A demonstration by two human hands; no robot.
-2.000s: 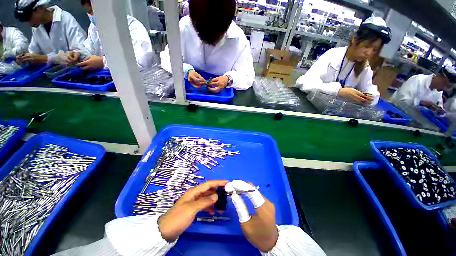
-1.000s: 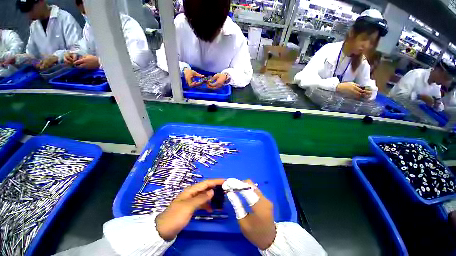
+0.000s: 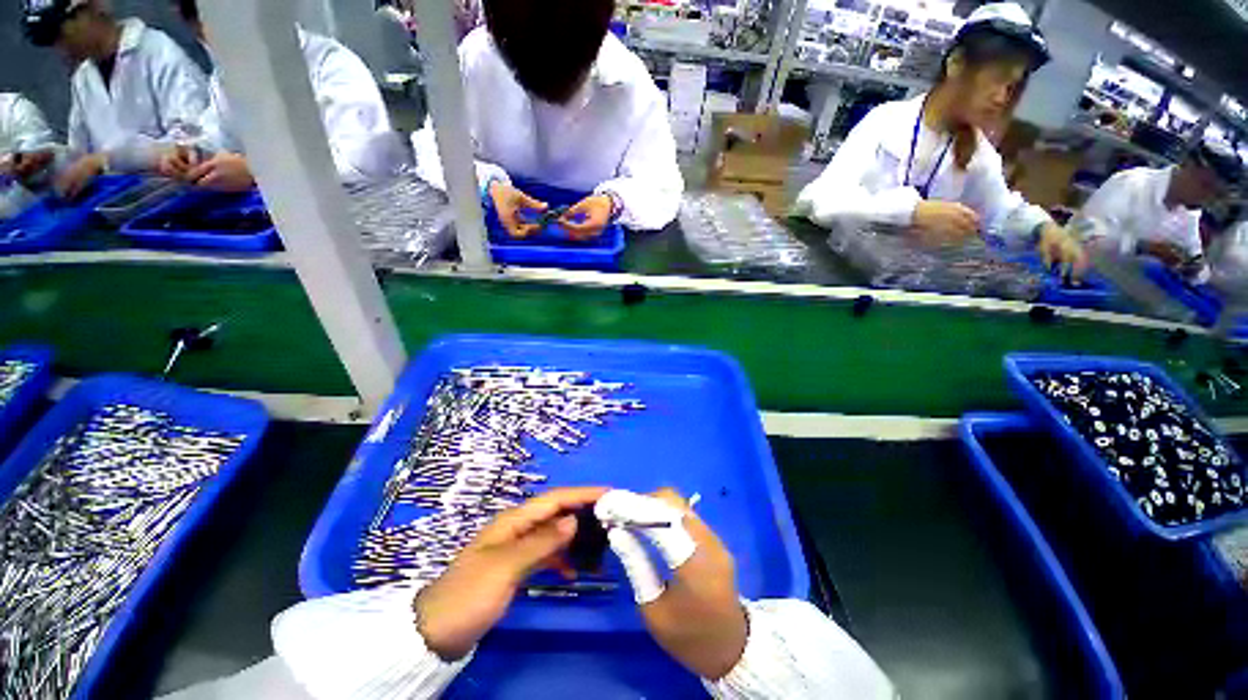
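Note:
My left hand (image 3: 504, 563) holds a short black fitting (image 3: 589, 539) between bare fingertips above the front of the blue centre tray (image 3: 739, 410). My right hand (image 3: 684, 581), with white finger cots, meets the fitting from the right. A thin metal rod (image 3: 694, 501) sticks out past the right-hand fingers; most of it is hidden. Silver rods (image 3: 472, 458) lie heaped in the left half of the tray. One rod (image 3: 572, 591) lies alone below the hands. Whether rod and fitting touch is hidden by the fingers.
A left tray (image 3: 103, 513) is full of rods. Black and white parts (image 3: 1143, 445) fill a tray at right, above another blue tray (image 3: 975, 451). A green conveyor (image 3: 548, 317) runs beyond. A white post (image 3: 308, 192) stands front left. People in white coats work across the belt.
Small black parts on the conveyor have moved right. The view has shifted slightly. Both hands remain together at the fitting. A person across at right has reached an arm out toward a tray.

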